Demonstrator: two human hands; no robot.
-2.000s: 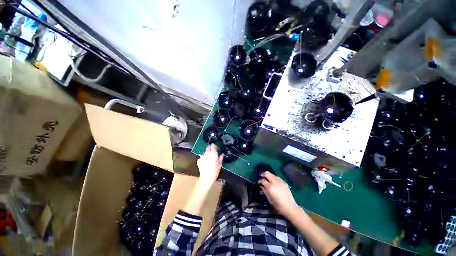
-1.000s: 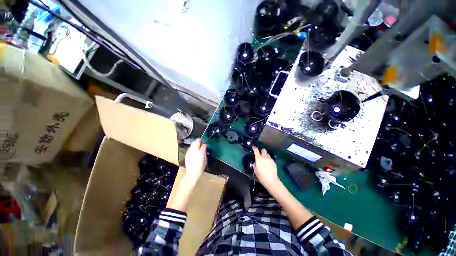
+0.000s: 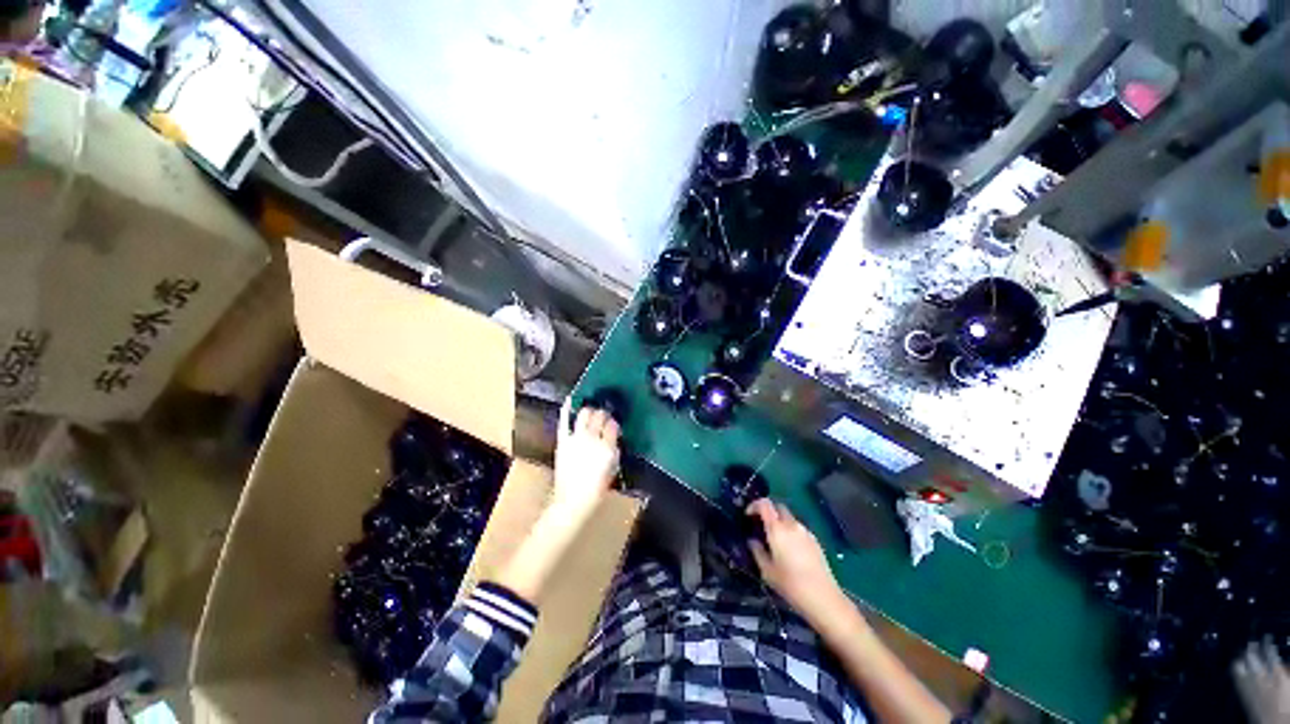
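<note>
My left hand point(image 3: 583, 460) is at the green bench's front left edge, its fingers on a round black housing point(image 3: 603, 402) that they partly cover. My right hand point(image 3: 795, 559) is further right at the same edge, its fingers closed on the near side of another black housing point(image 3: 743, 487) with a thin pale wire. Several loose black housings point(image 3: 716, 399) with wires lie on the bench beyond my hands. The open brown carton point(image 3: 255, 552) at lower left holds a heap of black housings point(image 3: 410, 566).
The machine base point(image 3: 905, 304), black-speckled on top, stands right of centre with a black dome on it. The press head point(image 3: 1217, 212) is above its right side. Crumpled white tissue point(image 3: 930, 525) lies before the base. A large housing heap point(image 3: 1174, 467) and another person's hand point(image 3: 1263, 682) are at right.
My left hand has moved from beside the carton flap to a housing at the bench edge. My right hand has shifted right and nearer with its housing. The view has shifted slightly.
</note>
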